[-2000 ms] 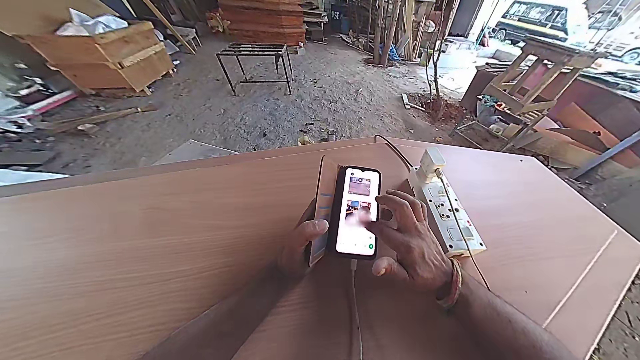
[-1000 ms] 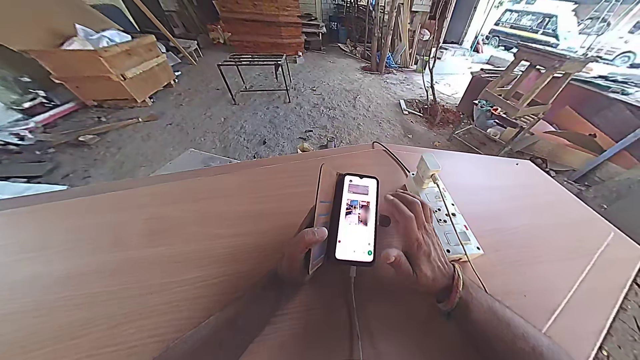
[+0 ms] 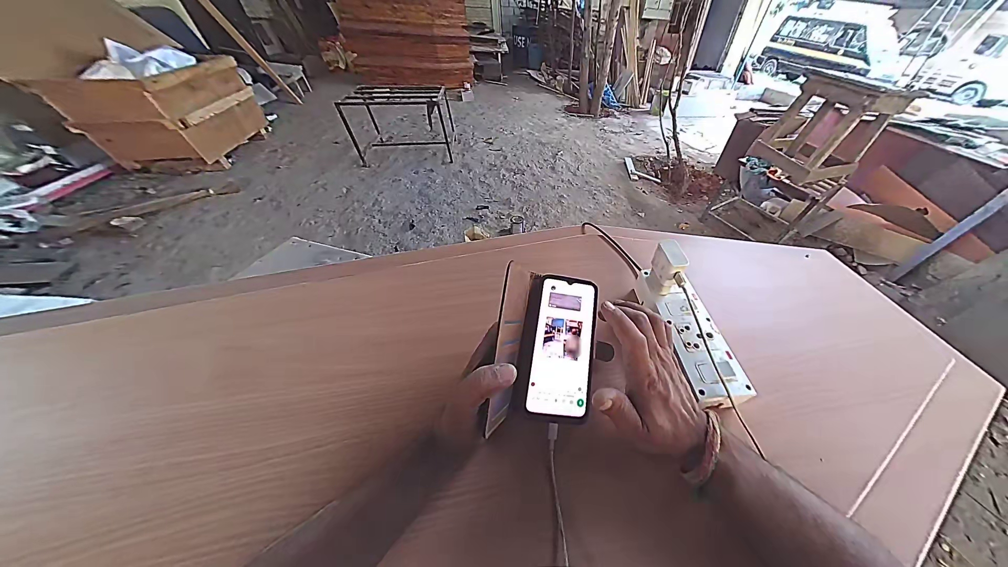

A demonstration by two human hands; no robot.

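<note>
My left hand (image 3: 480, 394) grips the opened flip cover (image 3: 508, 354) of a smartphone (image 3: 561, 346), its thumb on the cover's inner side. The phone's screen is lit, and a charging cable (image 3: 555, 480) runs from its lower end toward me. Just right of the phone, my right hand (image 3: 654, 378) rests with its fingers together and the thumb apart, holding nothing. A cord bracelet circles that wrist. Beside this hand lies a white power strip (image 3: 697, 339) with a charger (image 3: 669, 258) plugged into its far end.
Everything lies on a wood-grain laminate panel (image 3: 236, 378) with angled corners. Beyond it, a metal frame table (image 3: 394, 98) stands on the dirt floor. A wooden crate (image 3: 181, 114) is at the left, a wooden stand (image 3: 835, 118) at the right. Vehicles are parked at the upper right.
My right hand's fingers have moved off the phone's screen to the right, down beside the phone. My left hand stays at the cover.
</note>
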